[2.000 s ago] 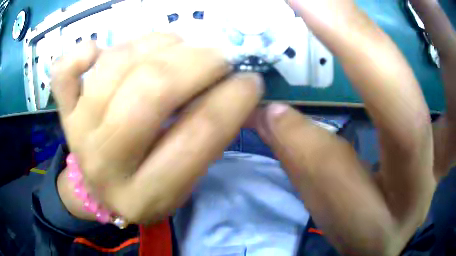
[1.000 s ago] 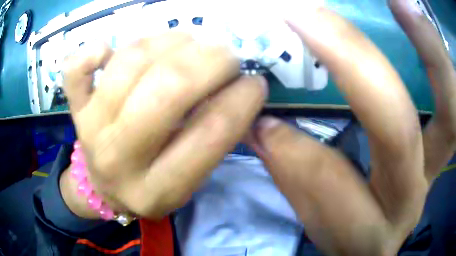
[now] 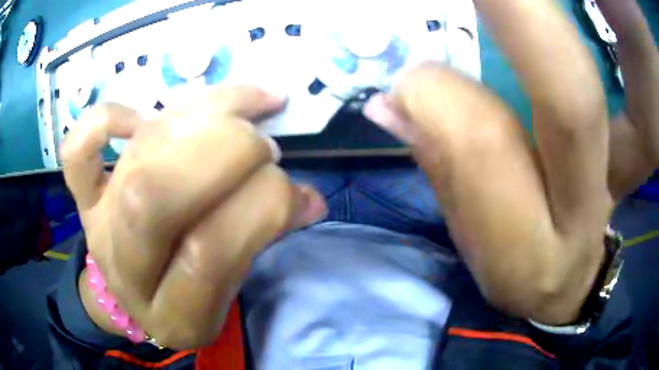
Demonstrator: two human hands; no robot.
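Note:
The pale three-ring panel (image 3: 242, 61) lies on the blue-green bench, scalloped edge towards me. Glare washes out part of it. My left hand (image 3: 181, 217), with a pink bead bracelet, is curled over its left and middle front edge; its thumb is apart, below the edge. Anything inside the fingers is hidden. My right hand (image 3: 498, 173) has its thumb tip beside a small dark, shiny part (image 3: 361, 97) below the right ring. Another finger is bent close to the thumb, and the other fingers are raised. Whether it grips the small part cannot be told.
A round disc (image 3: 28, 42) with a dark edge lies at the far left of the bench (image 3: 517, 115). A narrow silver strip (image 3: 601, 25) lies at the far right, partly behind my right fingers. The bench's front edge runs above my lap.
My left hand has drawn back left from the right ring, uncovering the middle ring. My right thumb has moved up to the panel's edge. Its other bent finger now lies over the panel.

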